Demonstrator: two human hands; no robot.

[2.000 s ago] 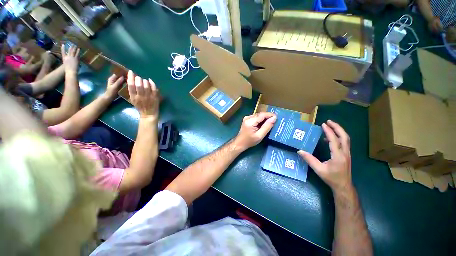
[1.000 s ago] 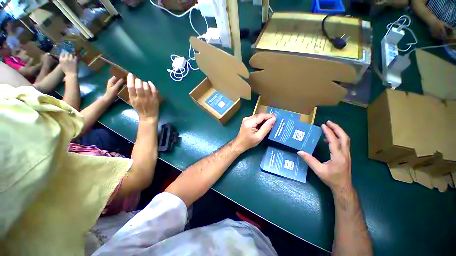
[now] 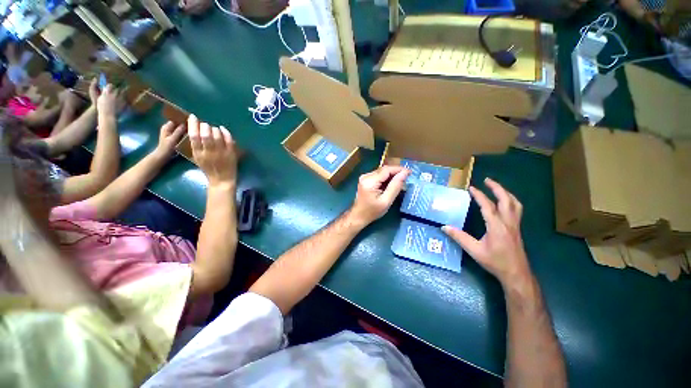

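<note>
My left hand (image 3: 379, 192) grips the upper left corner of a blue card (image 3: 435, 203) between thumb and fingers, in front of an open mailer box (image 3: 470, 173). My right hand (image 3: 496, 231) is at the card's right side, thumb and fingers apart; I cannot tell whether it touches the card. Another blue card (image 3: 426, 244) lies on the bench just below, near my right thumb. The open mailer box has its lid standing up behind and a blue card inside, partly covered by the held card. A second open mailer box (image 3: 309, 161) to the left also holds a blue card.
Folded mailer boxes (image 3: 626, 182) are piled at the right. A metal bench machine (image 3: 462, 47) with a black plug stands behind. A power strip (image 3: 589, 79), white cable (image 3: 265, 104) and black device (image 3: 252, 211) lie on the green bench. People work at the left.
The held card has tilted and moved slightly left, and its surface now catches the light. My right hand has shifted slightly left. The person at the left has leaned back, showing a pink shirt.
</note>
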